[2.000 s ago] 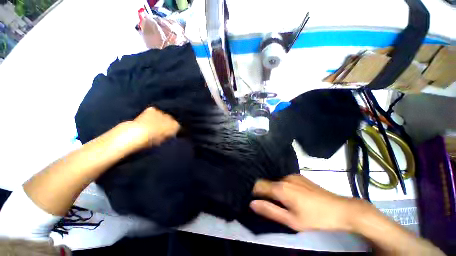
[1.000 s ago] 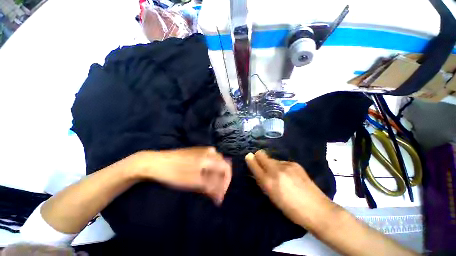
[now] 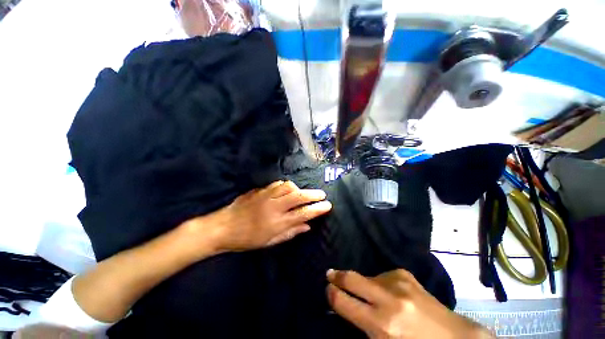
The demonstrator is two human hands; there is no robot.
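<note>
The black garment piece [image 3: 179, 119] lies bunched left of, under and in front of the machine's presser foot [image 3: 335, 171]. My left hand [image 3: 275, 215] lies on the cloth just front-left of the foot, fingers pointing right and pressed on the fabric. My right hand [image 3: 385, 301] is nearer me at the lower right, thumb and fingers on the cloth; whether it pinches a fold cannot be told. The ribbed grey knob [image 3: 381, 192] stands right of the foot. The needle tip is too small to make out.
The white machine head [image 3: 411, 79] carries a tension dial [image 3: 474, 79]. Yellow-handled shears [image 3: 524, 238] and black strips [image 3: 492, 238] lie at right, beside a purple box [image 3: 587, 271]. An engraved ruler [image 3: 517, 322] runs along the front edge. More black strips [image 3: 26, 278] lie at far left.
The view has moved closer to the machine. My left hand has moved up toward the foot and lies flatter. My right hand has drawn back toward me, away from the foot.
</note>
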